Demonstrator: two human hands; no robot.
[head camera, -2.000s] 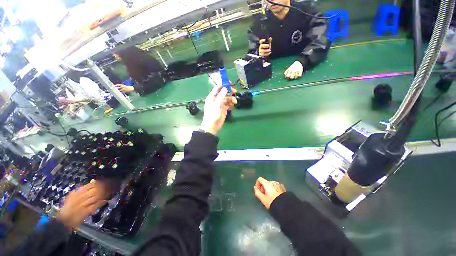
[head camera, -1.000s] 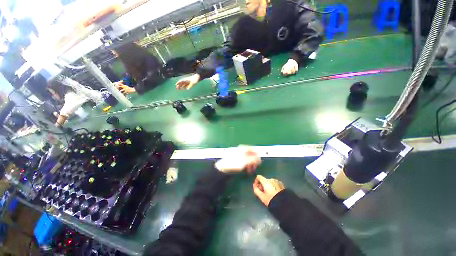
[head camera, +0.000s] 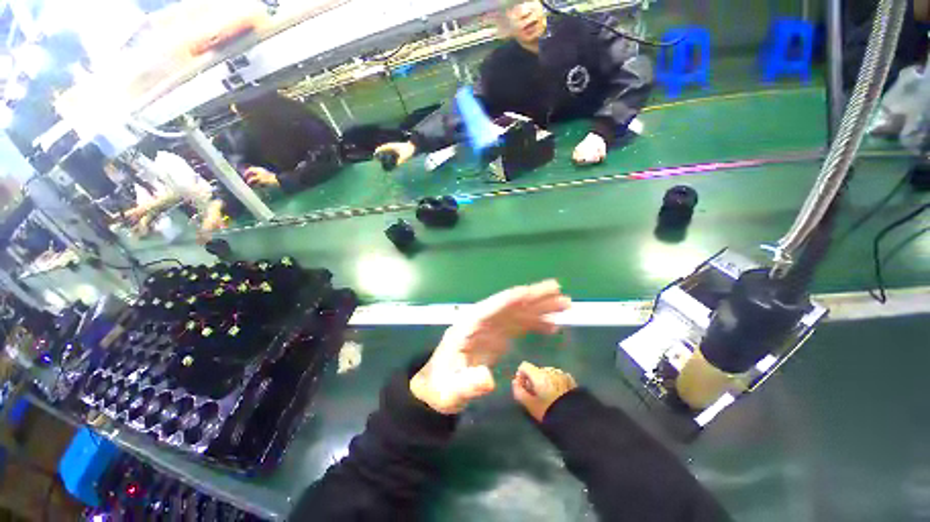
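My left hand (head camera: 487, 352) is over the near bench edge, fingers spread and pointing right, with nothing seen in it. My right hand (head camera: 543, 389) rests just right of it with curled fingers; whether it holds something small cannot be seen. The power screwdriver (head camera: 739, 331) hangs at the right, over the silver-white screw feeder (head camera: 650, 357). Round black units (head camera: 677, 206) stand on the green belt beyond my hands. A blue tool (head camera: 474, 120), blurred, is beyond the belt's middle.
Stacked black trays (head camera: 219, 357) with wired parts are at the left. A white edge strip (head camera: 602, 312) divides bench and belt. A worker (head camera: 566, 76) sits opposite behind a black box (head camera: 525, 148). A metal hose (head camera: 841, 153) hangs at the right. Other workers are further left.
My left hand has come back from over the belt and opened beside my right hand. The hand over the trays is gone. Black units on the belt have shifted left. The screwdriver hardly moved.
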